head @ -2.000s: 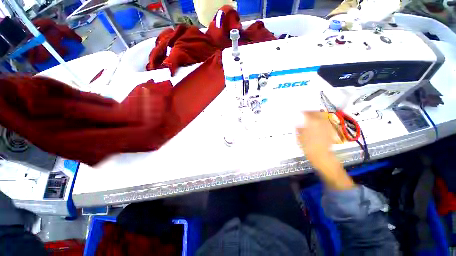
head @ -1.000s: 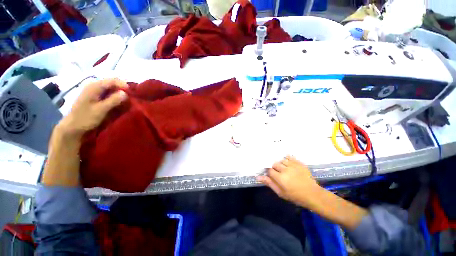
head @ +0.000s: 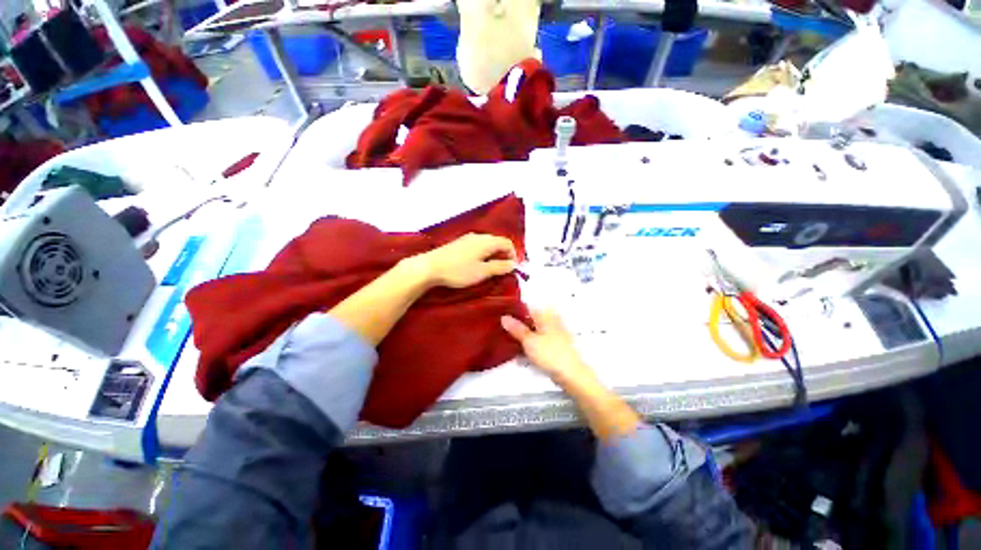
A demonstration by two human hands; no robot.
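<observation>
The dark red garment piece [head: 323, 269] lies spread on the white table left of the needle. My left hand [head: 473, 261] lies on top of it near its right edge, fingers bent on the cloth. My right hand [head: 540, 338] is at the lower right edge of the cloth, fingertips touching it; whether it pinches the cloth is hard to tell. A small dark bit shows at the cloth edge between the hands. The presser foot and needle [head: 582, 264] are just right of the cloth.
The white JACK sewing machine [head: 645, 204] stands at right. Scissors [head: 750, 322] with yellow and red loops lie below its arm, beside a dark cord [head: 797, 371]. Red garments [head: 452, 127] are heaped behind. A grey motor box [head: 75, 269] is at far left.
My left hand has moved right across the cloth, which now lies flatter and closer to the needle. My right hand has moved left from the table's front edge onto the cloth's edge.
</observation>
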